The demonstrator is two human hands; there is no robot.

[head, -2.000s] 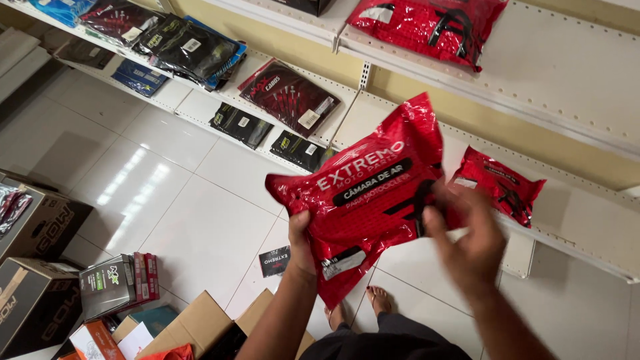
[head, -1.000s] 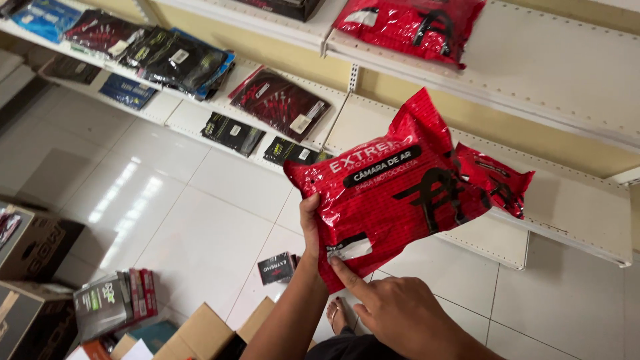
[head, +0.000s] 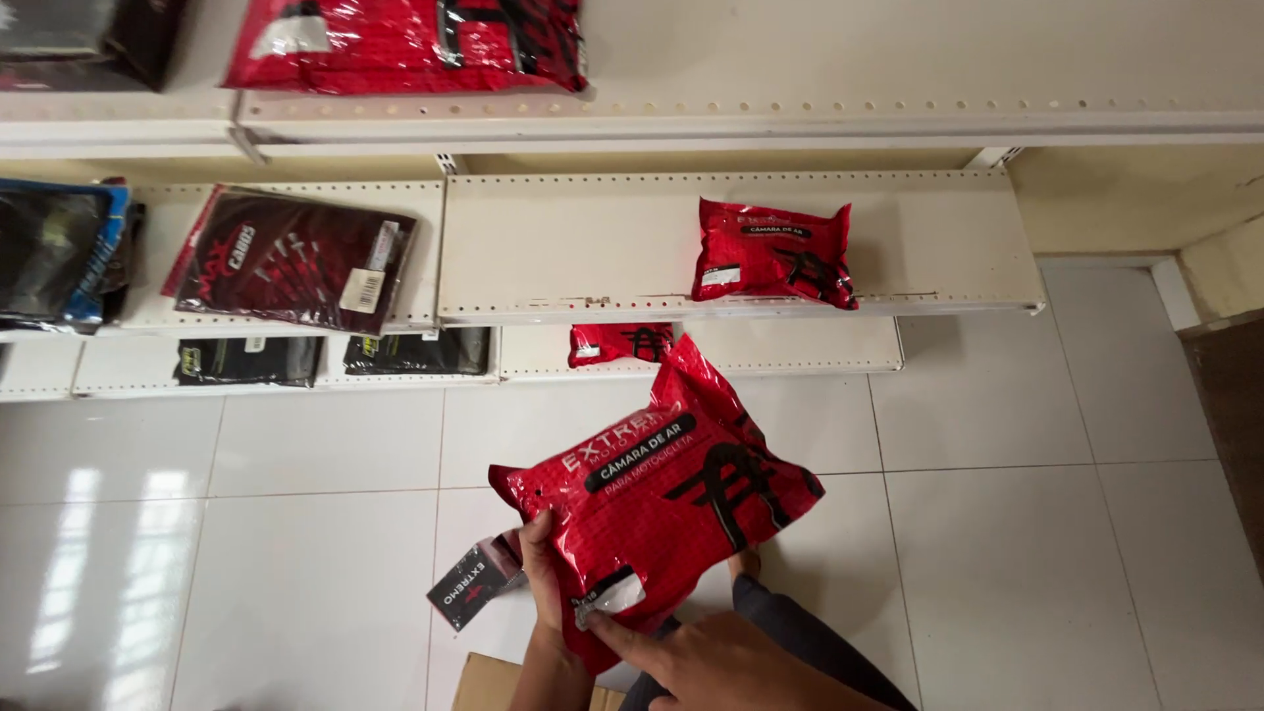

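A red plastic packet of motorcycle inner tube [head: 671,494], marked Extremo, is held tilted above the floor. My left hand [head: 545,573] grips its lower left edge, thumb on the front. With the index finger extended, my right hand [head: 726,657] touches the packet beside a white label patch near its bottom corner; it grips nothing. Beyond it, a similar red packet [head: 773,254] lies on the middle shelf, another red packet [head: 622,343] on the shelf below, and a larger red packet [head: 415,44] on the top shelf.
White perforated shelves [head: 573,237] run across the view. A dark red cable packet [head: 296,259] and black packets [head: 247,360] lie on them at left. A black Extremo box [head: 474,583] is on the tiled floor [head: 316,563], with a cardboard box [head: 484,683] at the bottom edge.
Two seconds ago my right hand was by the packet's right side; it then moved to the label patch, where its index finger remains. My left hand keeps its grip. The view has shifted right.
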